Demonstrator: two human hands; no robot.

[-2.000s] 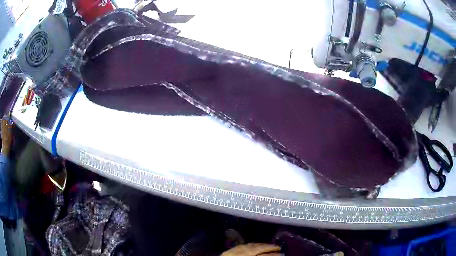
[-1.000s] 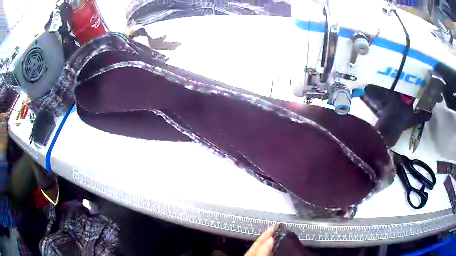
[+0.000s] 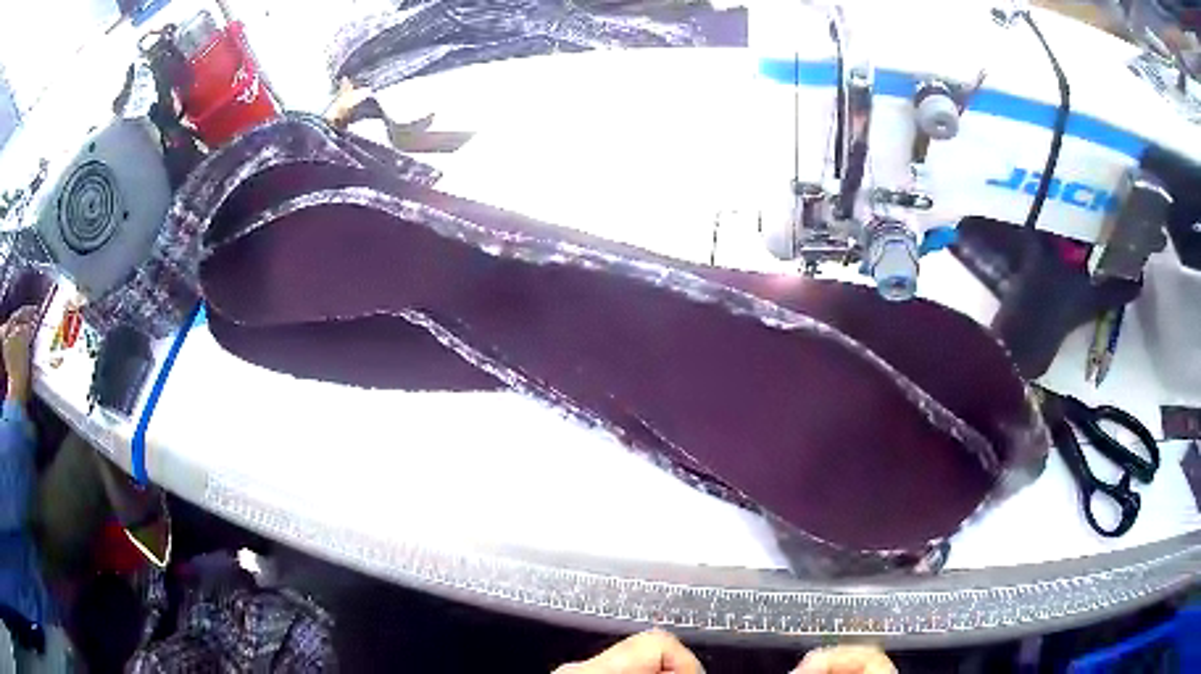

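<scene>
A long dark purple lined garment panel with plaid edges along its seams lies diagonally across the white table. Its right end is below the white JACK sewing machine head, and its left end is by the grey round-vented part. My left hand and my right hand show at the bottom edge, below the table's front edge and apart from the panel. Both are mostly cut off, and whether they hold anything is hidden.
Black scissors lie right of the panel. Dark cloth is by the machine base. A red container stands behind the grey vented part. Plaid pieces lie at the back. Another person's hand is at far left.
Both my hands now show at the bottom; one second ago only one hand with a dark cloth piece showed. The view has shifted slightly. The panel lies in the same place.
</scene>
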